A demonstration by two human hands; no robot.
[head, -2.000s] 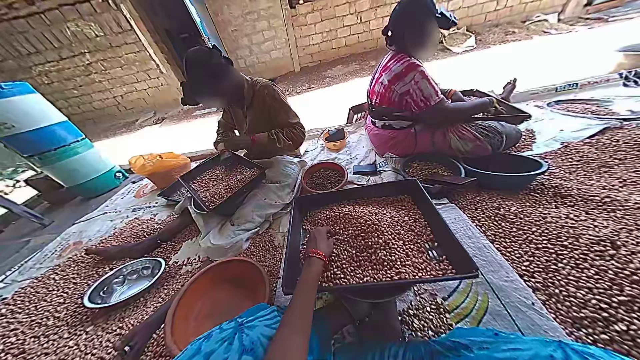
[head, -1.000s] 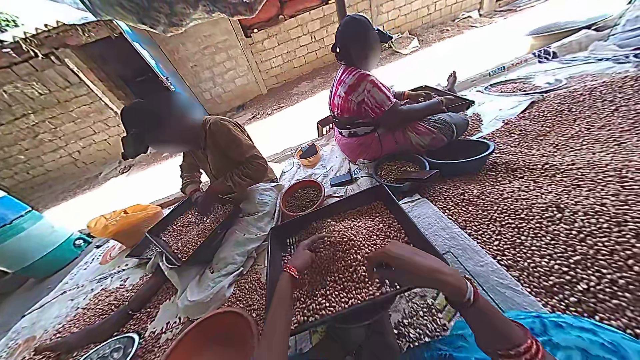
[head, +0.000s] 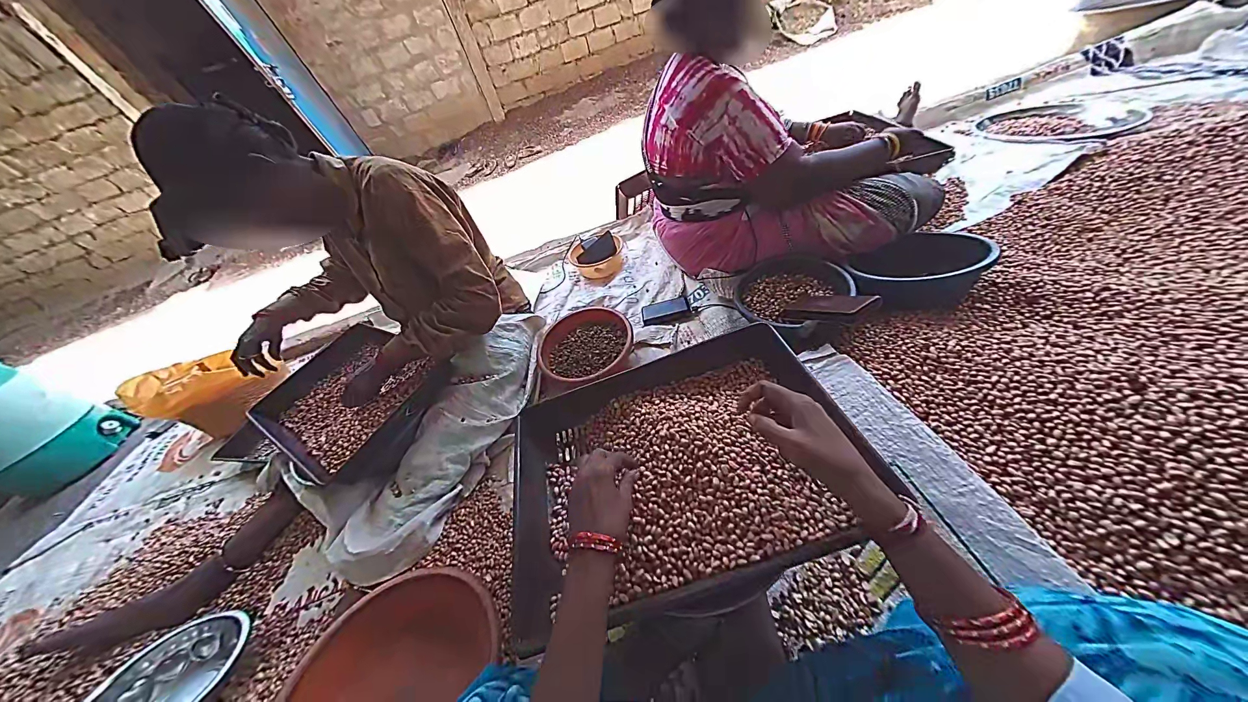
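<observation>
A dark slotted tray (head: 531, 487) heaped with small brown nuts or seeds (head: 692, 478) lies in front of me. My left hand (head: 602, 492) rests on the heap at the tray's left part, fingers curled down; whether it pinches anything cannot be told. Over the right part of the heap is my right hand (head: 795, 424), its fingers bent and thumb near them; any nut between the fingertips is too small to see. Red bangles circle both wrists.
An orange-brown basin (head: 400, 639) and a metal plate (head: 180, 663) lie at lower left. Beyond the tray are a bowl of dark pieces (head: 585, 348) and dark blue tubs (head: 921, 268). Two people sit with similar trays, left and back right. Spread nuts (head: 1121, 390) cover the right side.
My right hand, out of view two seconds ago, came over the tray and is now farther up its right side. The left person's one hand has lifted off their tray.
</observation>
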